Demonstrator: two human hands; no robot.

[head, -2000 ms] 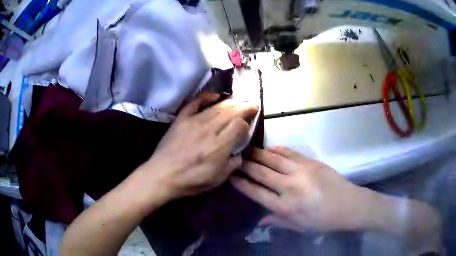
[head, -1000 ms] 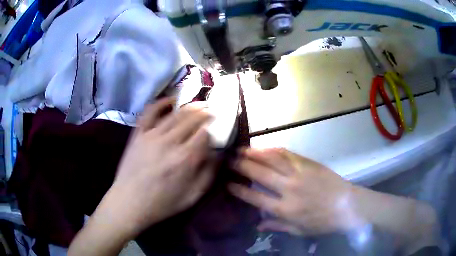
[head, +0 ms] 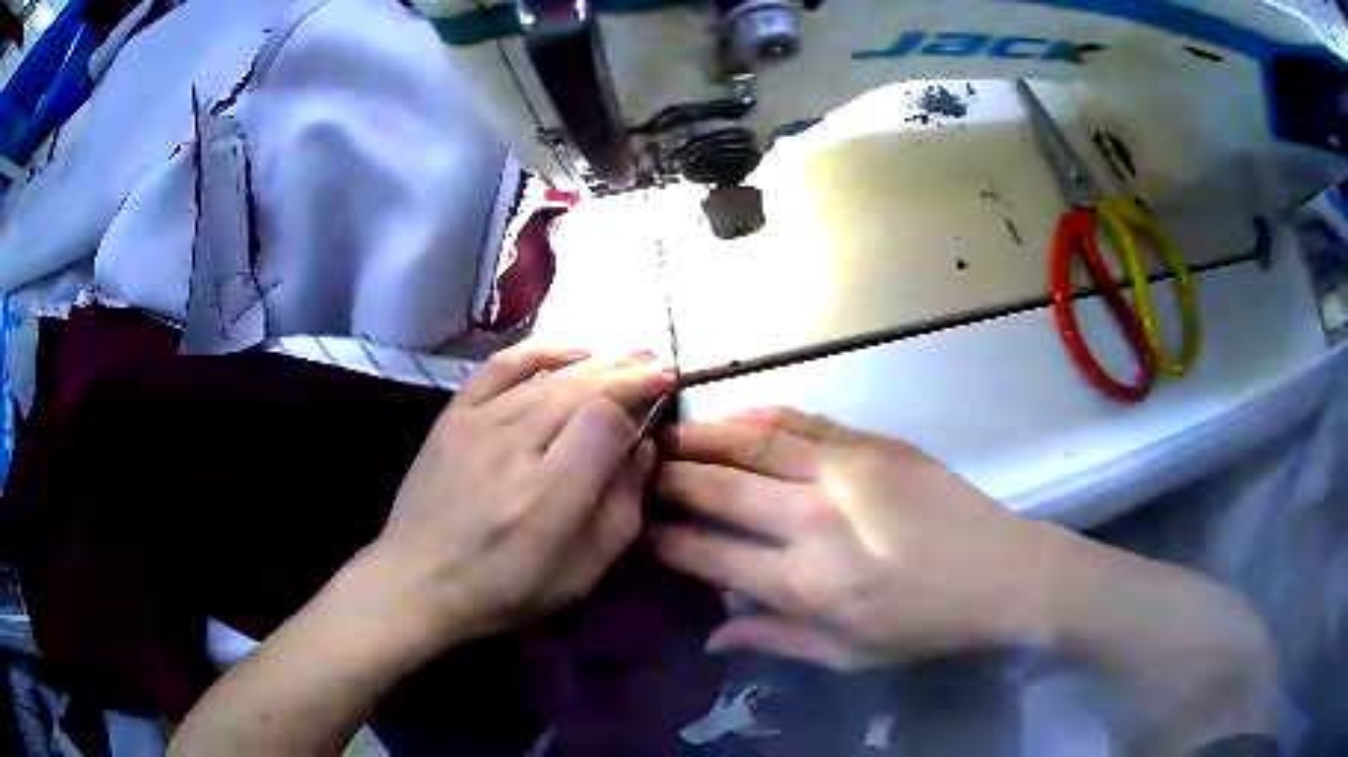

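Observation:
A maroon garment panel lies left of and beneath my hands. Its pale grey-lilac wrong side is bunched beside the machine head. A bright white piece with a dark stitched edge runs under the presser foot; glare hides its outline there. My left hand has bent fingers pinching the work where white and maroon meet. My right hand is close beside it, fingertips on the maroon cloth at the edge, thumb lower and apart. The fingertips of both hands are partly hidden in the cloth.
The white sewing machine head with JACK lettering stands behind the bed. Scissors with red and yellow handles lie on the right of the bed. The white table edge curves along the right. Blue items are at the upper left.
The view has shifted, so machine and scissors appear further left. My left hand has come closer to my right, both at the cloth edge. More white piece shows before the presser foot.

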